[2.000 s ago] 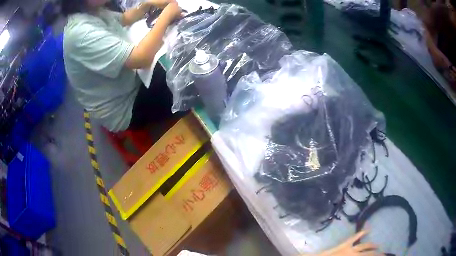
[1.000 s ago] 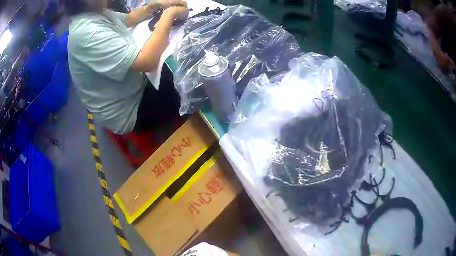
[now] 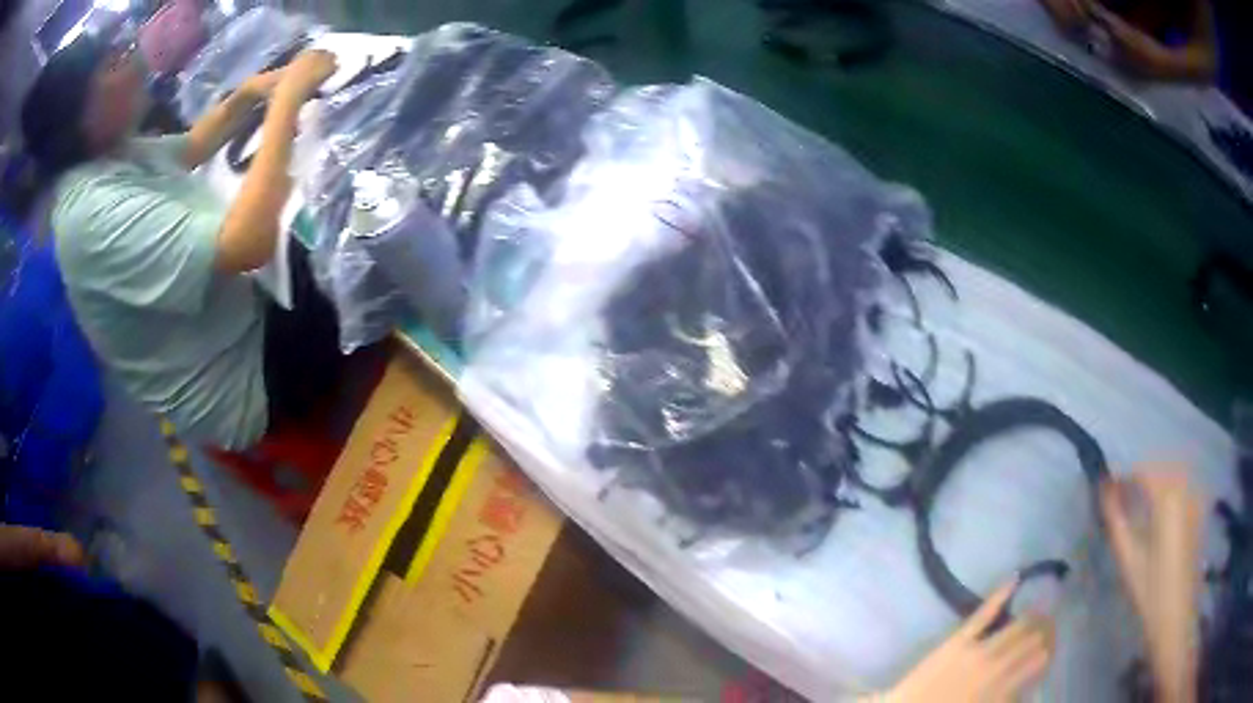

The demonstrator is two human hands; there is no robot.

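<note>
A large matte black headband (image 3: 939, 460) lies on the white foam sheet (image 3: 715, 591) at the lower right, arched away from me. My left hand (image 3: 978, 662) is at the bottom edge, fingers closed on a thin black yoke (image 3: 1047, 569) beside the headband's left end. My right hand (image 3: 1157, 529) is blurred, its fingertips at the headband's right end; whether they grip it cannot be told. More thin black yokes (image 3: 900, 446) spill from the open right edge of a large clear parts bag (image 3: 660, 206).
A grey spray can (image 3: 405, 254) stands beyond the bag. Cartons (image 3: 364, 508) sit left of the bench. A seated person in light green (image 3: 158, 275) works at the far left. The green conveyor (image 3: 962, 137) runs behind. Another person's hands show at top right.
The view has swung right, so the bag and cartons sit further left. Both my hands have come in at the headband, the left now with a yoke.
</note>
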